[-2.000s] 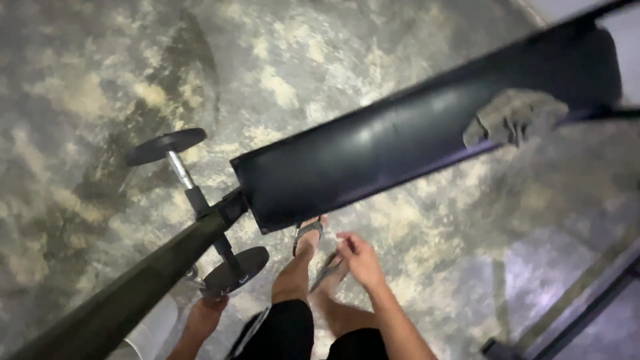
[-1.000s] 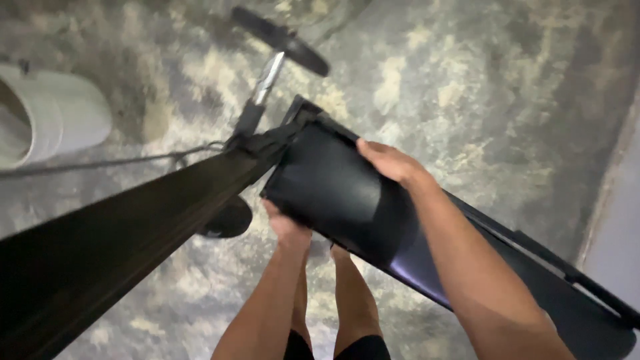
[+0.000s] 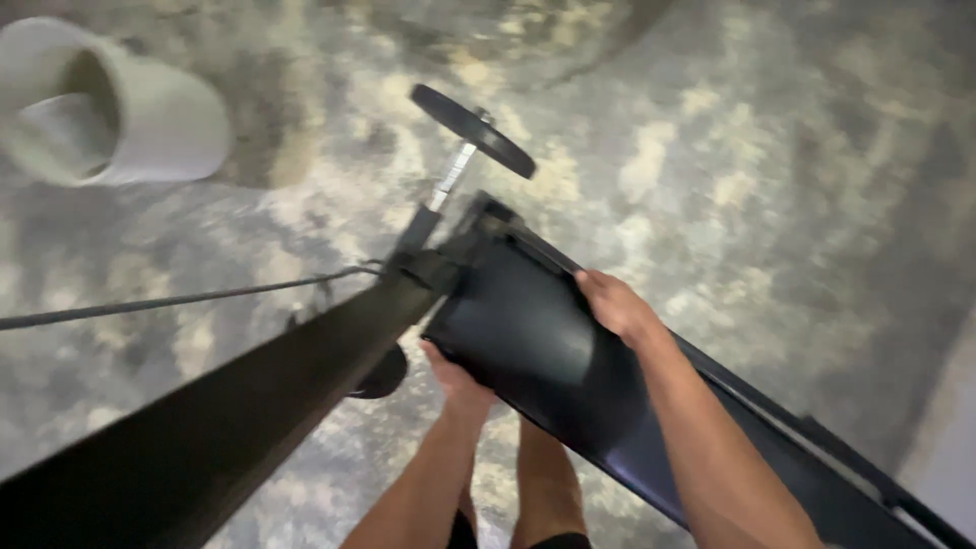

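Note:
A black padded bench [image 3: 549,335] slants from the centre to the lower right. My left hand [image 3: 457,381] grips its lower left edge near the end, with the fingers hidden beneath. On the opposite long edge, my right hand [image 3: 616,305] is closed around the side, its fingertips partly out of sight. A dark metal beam [image 3: 229,396] runs from the lower left to the bench's end. Beyond that joint, a metal bar [image 3: 454,175] carries a black weight plate [image 3: 473,131]. Another black round plate [image 3: 381,374] shows partly behind the beam.
A white bucket [image 3: 168,122] lies on its side at the upper left, with something pale inside. A dark cable [image 3: 191,299] stretches from the left edge to the beam. The floor [image 3: 732,152] is mottled grey and cream. A pale wall or panel [image 3: 945,442] stands at the right edge.
Two seconds ago both hands were off the bench; now both grip it. The bench has swung round, its far end now toward the lower right. The grey cloth seen on it earlier is out of view.

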